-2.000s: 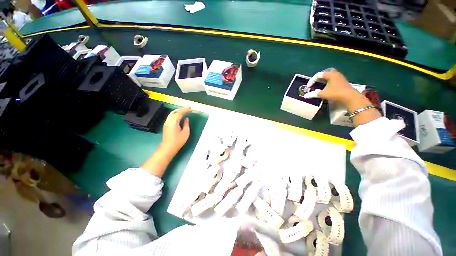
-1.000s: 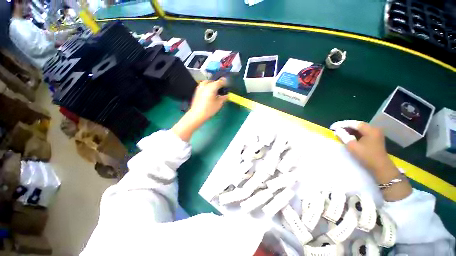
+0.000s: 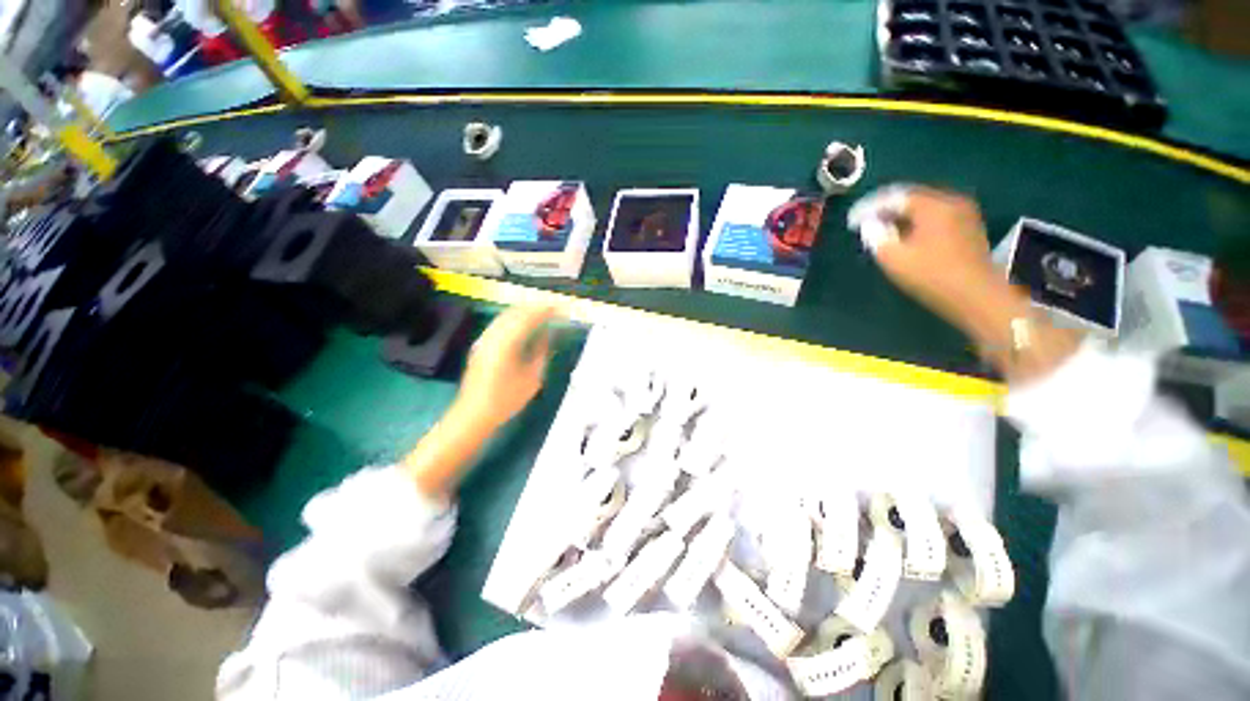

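Observation:
My right hand [image 3: 940, 253] is shut on a smartwatch [image 3: 880, 217] with a pale strap, blurred, above the belt between a lidded box and an open box. My left hand [image 3: 505, 363] is over the green bench, left of the white sheet, fingers partly apart and holding nothing visible. An open box base [image 3: 653, 236] with a black insert stands beside a box lid [image 3: 764, 244]. A packed box base [image 3: 1062, 271] with a round dark watch face stands right of my right hand. Many watch straps [image 3: 877, 582] lie in rows on the white sheet [image 3: 823, 397].
Stacks of black inserts [image 3: 295, 247] stand at left, a short stack [image 3: 432, 338] near my left hand. Watches stand curled on the belt [image 3: 842, 167]. A blister tray [image 3: 1017, 55] and white scrap [image 3: 553, 32] lie on the far shelf. Brown cartons [image 3: 165, 514] are on the floor.
My right hand has moved from the sheet's edge out over the belt with the watch. My left hand has moved from the dark inserts by the belt's edge back over the bench. The view has turned.

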